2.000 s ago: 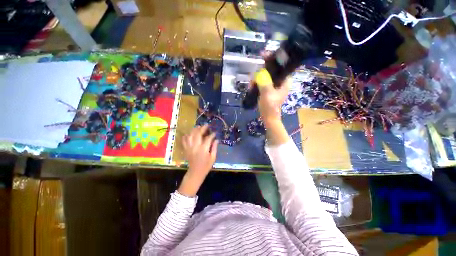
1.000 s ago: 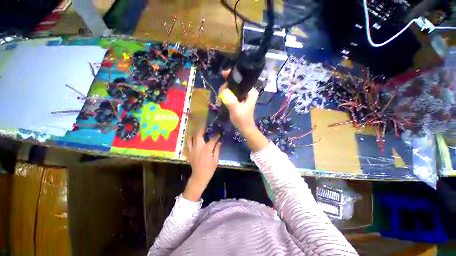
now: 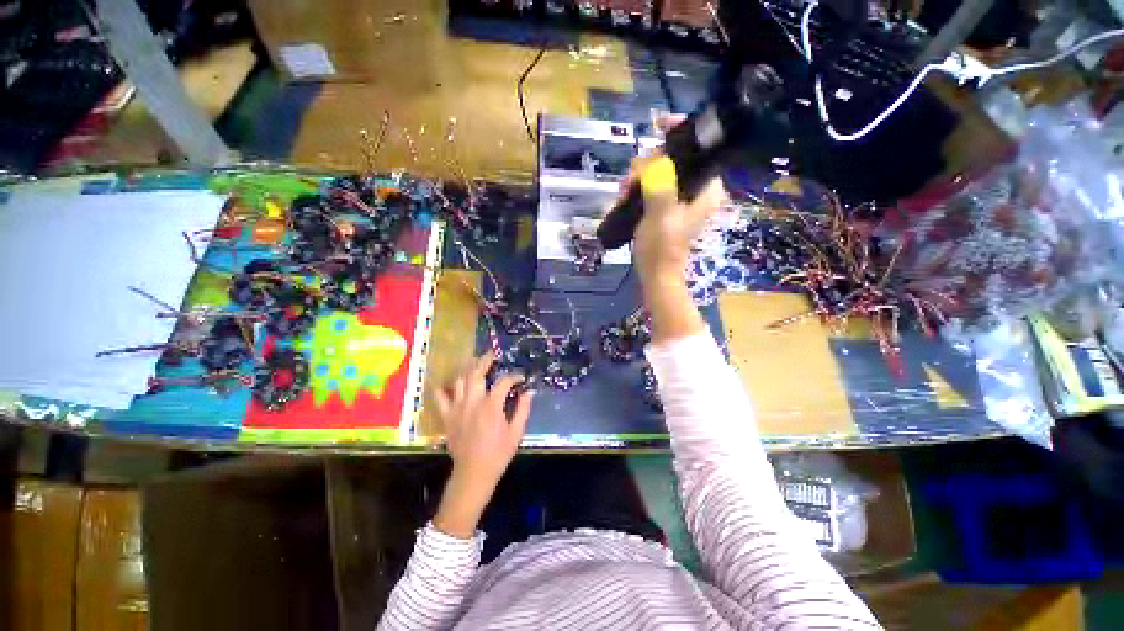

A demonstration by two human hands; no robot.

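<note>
My right hand (image 3: pixel 667 234) is closed around the black electric screwdriver (image 3: pixel 703 138) with a yellow band. Its tip points down-left at the front of the silver-white screw feeder (image 3: pixel 577 197). My left hand (image 3: pixel 478 417) rests near the bench's front edge, with its fingertips on a dark wired ring unit (image 3: pixel 515 385); the grip is partly hidden. More black ring units (image 3: pixel 565 360) with thin leads lie just right of it. Another ring unit (image 3: pixel 623 338) lies left of my right forearm.
Several wired rings (image 3: pixel 281 376) lie on the colourful printed sheet (image 3: pixel 401 296) at left. Clear plastic rings (image 3: pixel 712 265), a spiky wire heap (image 3: pixel 851 271) and a plastic bag (image 3: pixel 1029 234) are at right. A white cable (image 3: pixel 823 105) runs behind. An open carton (image 3: pixel 890 524) is below the bench.
The screwdriver and my right hand have moved from above the ring units at my left hand, up and right to the feeder. My left hand stays near the bench edge. The camera view has shifted.
</note>
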